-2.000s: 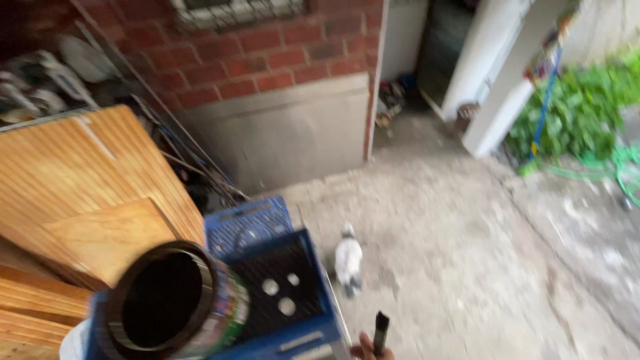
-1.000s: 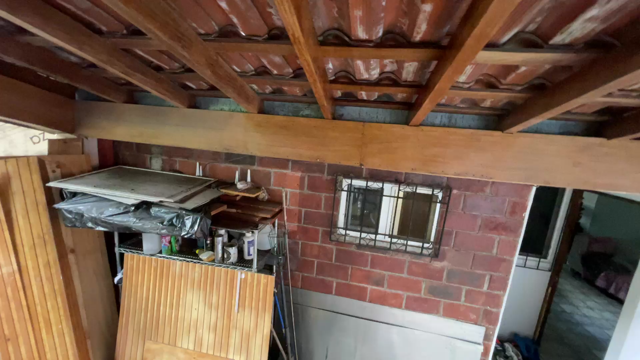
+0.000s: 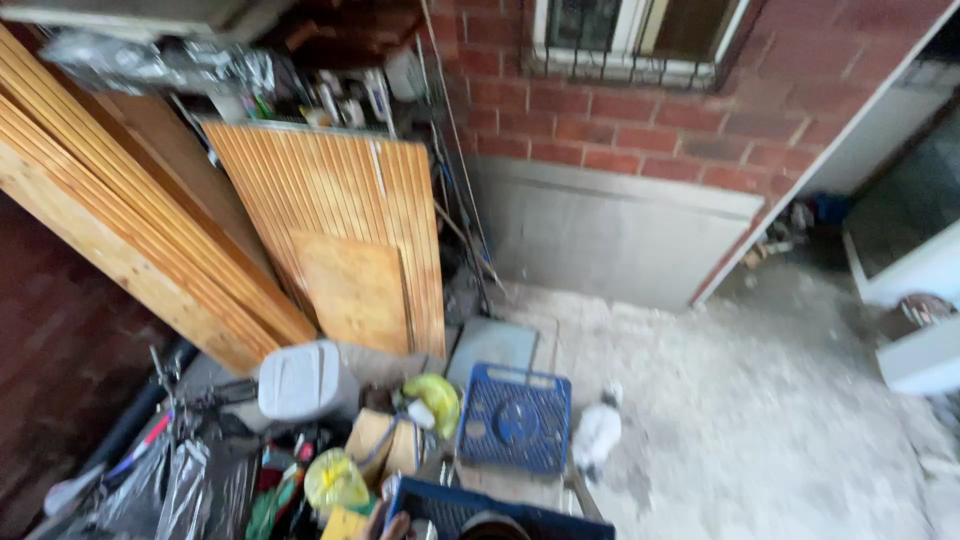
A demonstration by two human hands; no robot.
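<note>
At the bottom edge, the fingers of my left hand rest at the left rim of a blue plastic crate; whether they grip it cannot be told. Inside that crate, the round dark top of a can shows, cut off by the frame. My right hand is out of view. Beyond, another blue plastic crate lies on the concrete floor. A small white and dark animal is just to its right.
Grooved wooden panels and long boards lean at the left. A lidded grey bin, black plastic bags and yellow bags stand below them. A metal shelf holds bottles. Ahead is a brick wall with a barred window; a doorway is at the right.
The view has swung down from the roof beams to the floor. Two seconds ago a large open can showed at lower left and fingers held a dark-tipped brush or tool at the bottom.
</note>
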